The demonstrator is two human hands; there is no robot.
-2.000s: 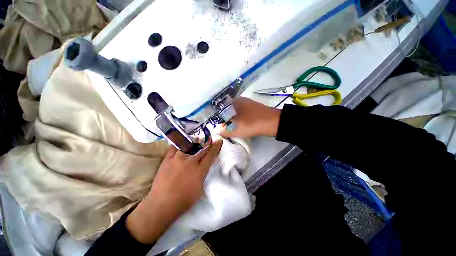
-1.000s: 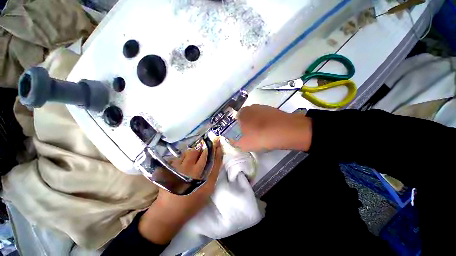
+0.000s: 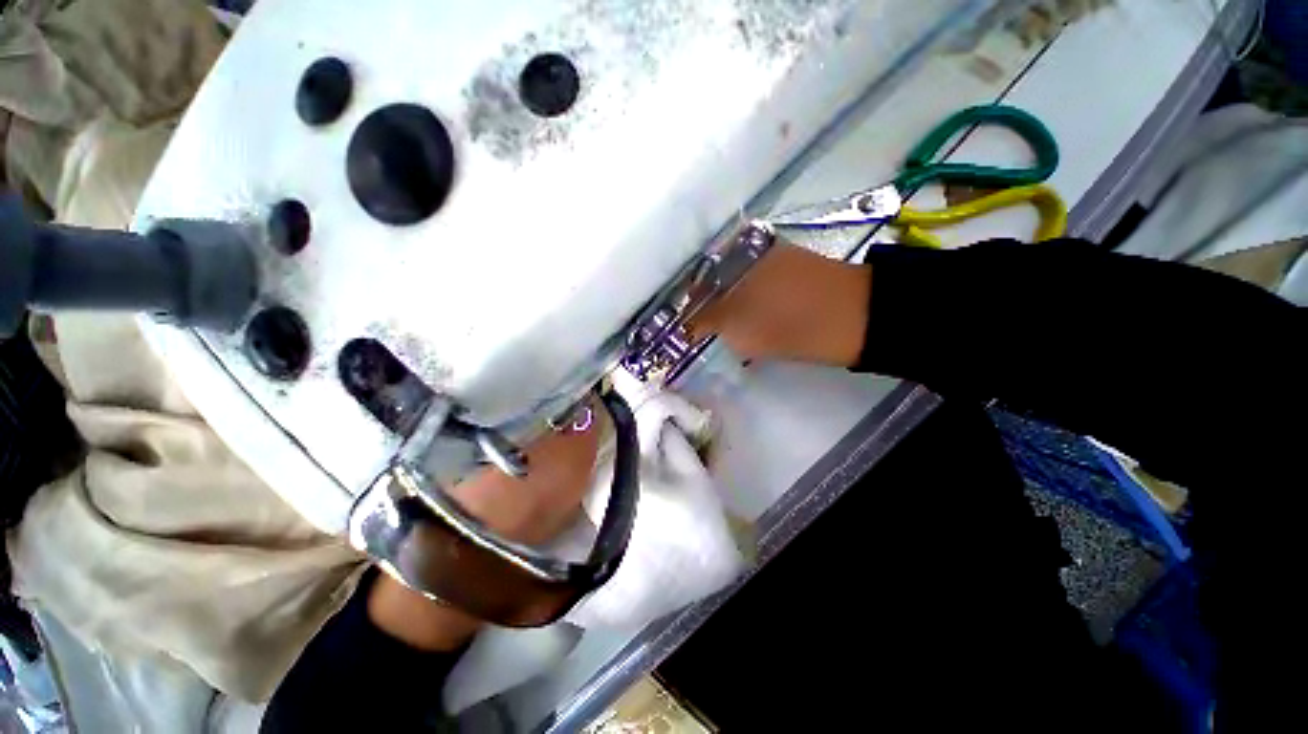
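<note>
The white lining fabric (image 3: 663, 505) lies bunched below the needle area. The beige shell fabric (image 3: 179, 538) spreads left of the machine head. My left hand (image 3: 538, 480) is under the left end of the head, behind the curved metal guard (image 3: 495, 566), beside the white fabric; its fingertips are hidden. My right hand (image 3: 796, 304) reaches in from the right at the metal tension parts (image 3: 667, 344), which hide its fingers. I cannot tell whether either hand grips the fabric.
The white sewing machine head (image 3: 574, 215) fills the upper middle. Scissors with green and yellow loops (image 3: 983, 172) lie on the table right of it. Blue plastic crates (image 3: 1162, 631) stand at lower right. White and beige pieces (image 3: 1234, 201) lie at far right.
The view has moved closer to the machine head. My right hand has moved further behind the metal parts. My left hand is now more covered by the head and guard. The white fabric has shifted.
</note>
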